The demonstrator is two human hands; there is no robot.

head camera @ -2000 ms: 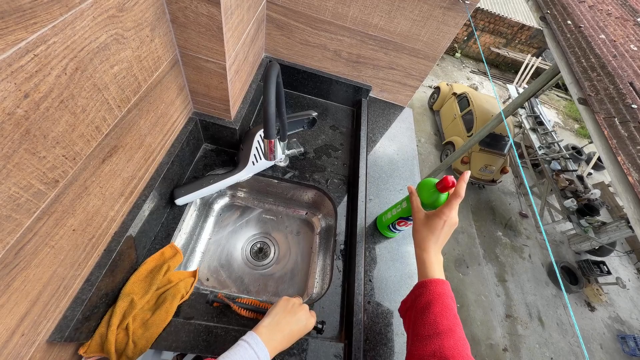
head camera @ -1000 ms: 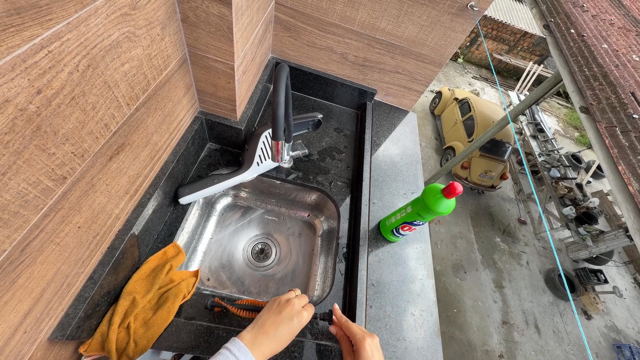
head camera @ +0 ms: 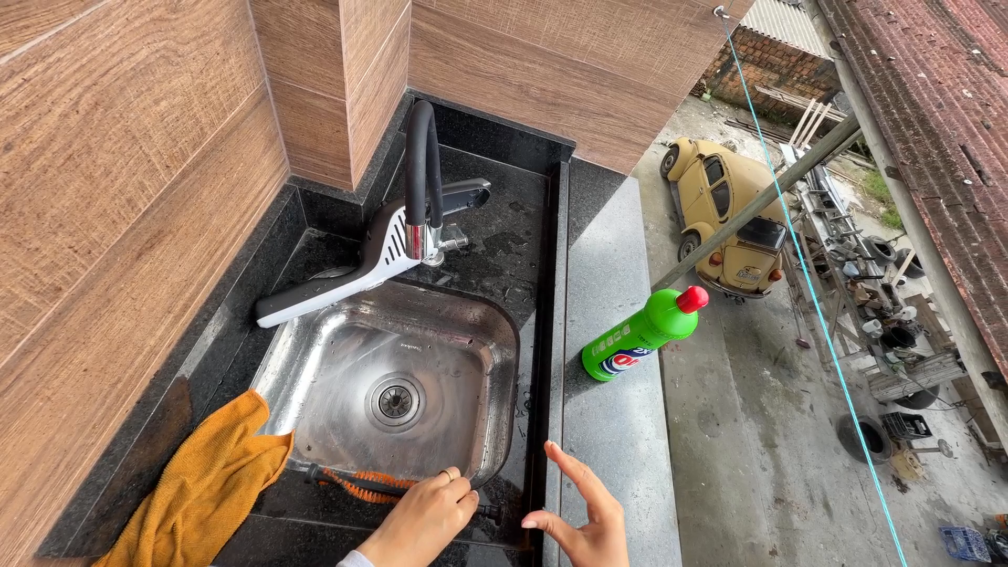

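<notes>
My left hand [head camera: 429,516] grips a dark-handled brush with orange bristles [head camera: 370,484] lying along the near rim of the stainless steel sink [head camera: 331,378]. Just right of it, my right hand [head camera: 583,508] is empty, thumb and forefinger spread over the raised edge of the black stone counter. A green plastic bottle with a red cap [head camera: 642,335] stands on the grey ledge beyond that hand. An orange cloth [head camera: 209,480] drapes over the counter at the sink's near left corner.
A black-hosed faucet [head camera: 424,173] rises behind the sink, beside a white and black appliance part [head camera: 346,287]. Wood-look tiled walls [head camera: 142,173] enclose the left and back. Past the ledge [head camera: 606,441] is a drop to a yard with a yellow car [head camera: 736,209]; a blue line [head camera: 811,276] crosses there.
My right hand has left the green bottle, come down to the brush's right end beside my left hand, and is now apart from it with fingers spread. My left hand stays at the brush.
</notes>
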